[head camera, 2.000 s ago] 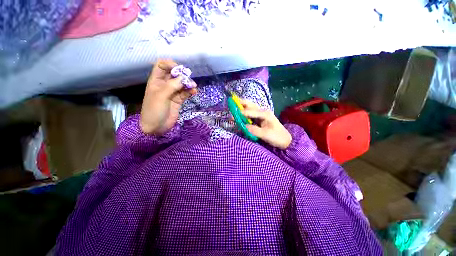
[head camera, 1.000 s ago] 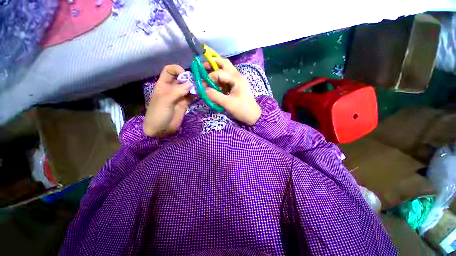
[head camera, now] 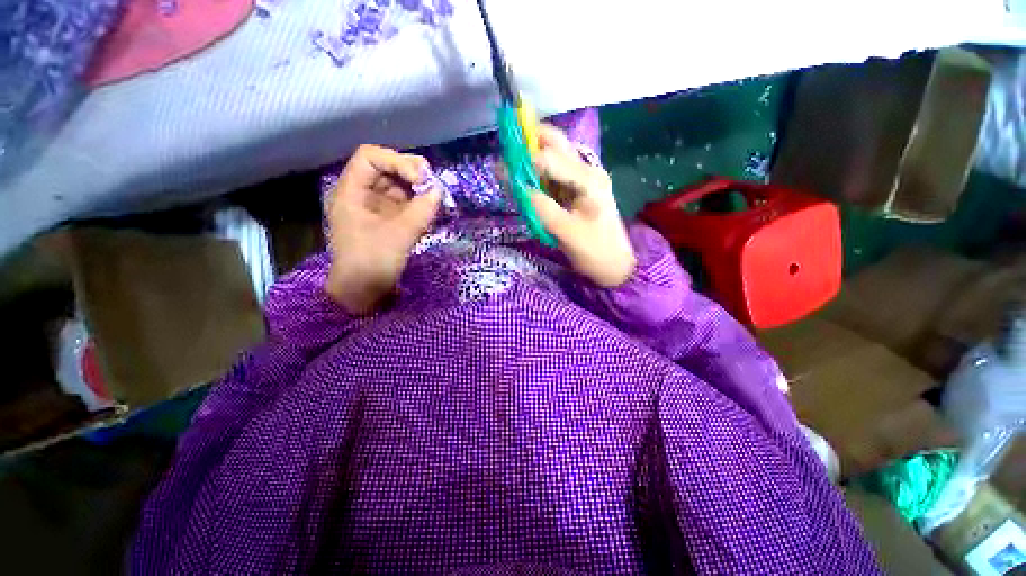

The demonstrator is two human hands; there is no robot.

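My left hand (head camera: 375, 225) is bare and pinches a small purple-and-white fabric piece (head camera: 433, 188) between thumb and fingertips over the lap. My right hand (head camera: 584, 210) is bare, slightly blurred, and holds scissors (head camera: 521, 167) by their green and yellow handles. The dark blades point up and away over the table edge, apart from the fabric piece. Loose purple-and-white pieces (head camera: 371, 28) lie on the white table (head camera: 259, 141).
A clear bag of purple pieces (head camera: 45, 56) and a red-pink mat (head camera: 180, 39) are at the table's left. A red stool (head camera: 788, 264) stands right, with cardboard boxes (head camera: 872, 135) behind. Another cardboard box (head camera: 169, 309) is at left, below the table.
My right hand first rose with the scissors to my left hand, then drew back to the right, away from the fabric piece. My left hand keeps its pinch on the piece.
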